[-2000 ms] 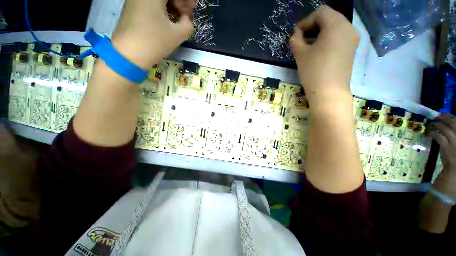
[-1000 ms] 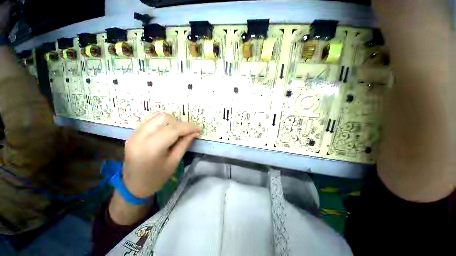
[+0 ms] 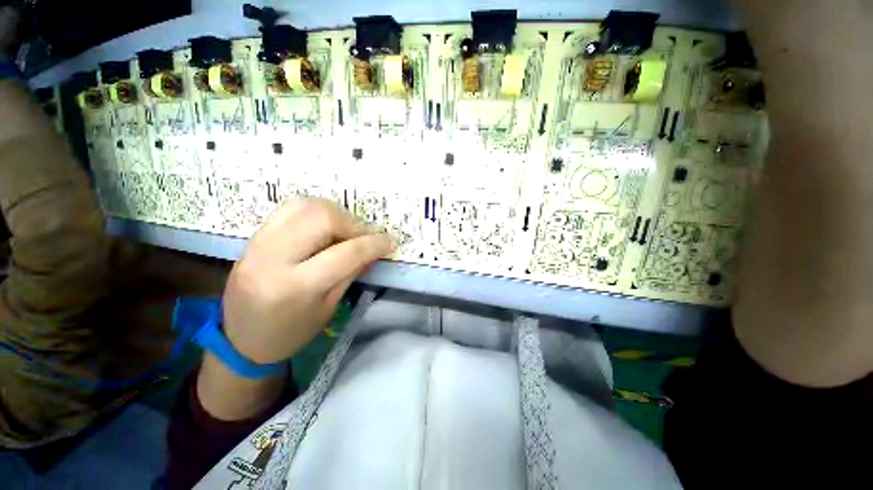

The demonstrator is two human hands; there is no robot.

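Observation:
My left hand [image 3: 302,278], with a blue wrist strap [image 3: 222,342], is over the near edge of the cream-yellow circuit board panel [image 3: 488,191]. Its thumb and forefinger are pinched together at the board; whether a small part is between them cannot be told. Black connectors [image 3: 378,36], copper coils [image 3: 600,73] and yellow blocks [image 3: 647,78] stand along the panel's far edge. My right forearm crosses the right side of the view and covers the panel's right end. My right hand is out of the picture at the top.
The grey conveyor rail [image 3: 459,282] runs along the near side of the panel. Another person's brown sleeve [image 3: 57,297] and forearm are at the left. A black tray [image 3: 105,24] is at the top left. A small black object [image 3: 261,14] lies beyond the panel.
My left hand has come down from the far black tray to the panel's near edge. My right hand has left the view. The panel appears further up than a second ago.

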